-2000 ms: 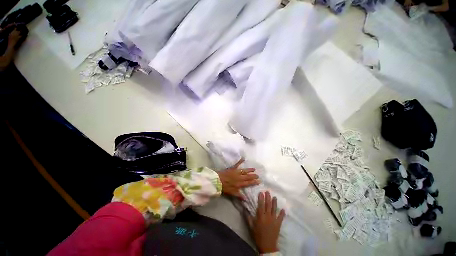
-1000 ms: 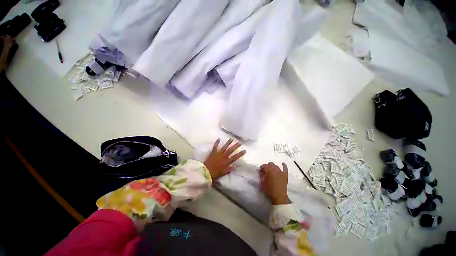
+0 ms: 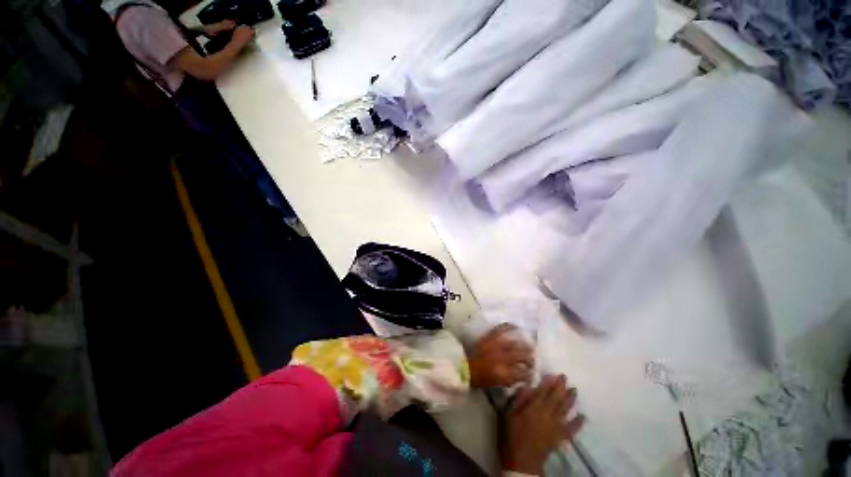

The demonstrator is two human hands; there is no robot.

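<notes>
A thin white stuffing sheet (image 3: 528,317) lies crumpled at the table edge in front of me. My left hand (image 3: 501,357) is on it with bent fingers; whether it grips the sheet is hidden. My right hand (image 3: 541,424) lies palm down on it, close beside, fingers slightly apart and blurred. The sheet's lower part is hidden by the hands. An open black zippered pouch (image 3: 399,286) stands left of my hands, with greyish stuffing inside.
White stuffing rolls (image 3: 560,88) lie across the table. Small labels (image 3: 760,433) and a dark thin stick (image 3: 688,442) are at lower right. More labels (image 3: 350,140) lie farther back. Another person (image 3: 154,47) works at upper left near black pouches (image 3: 306,35). A yellow line (image 3: 210,270) marks the floor.
The view has swung left, showing more of the aisle and the other person. My left hand has gone from spread to bent fingers; my right hand has flattened and the hands are closer together.
</notes>
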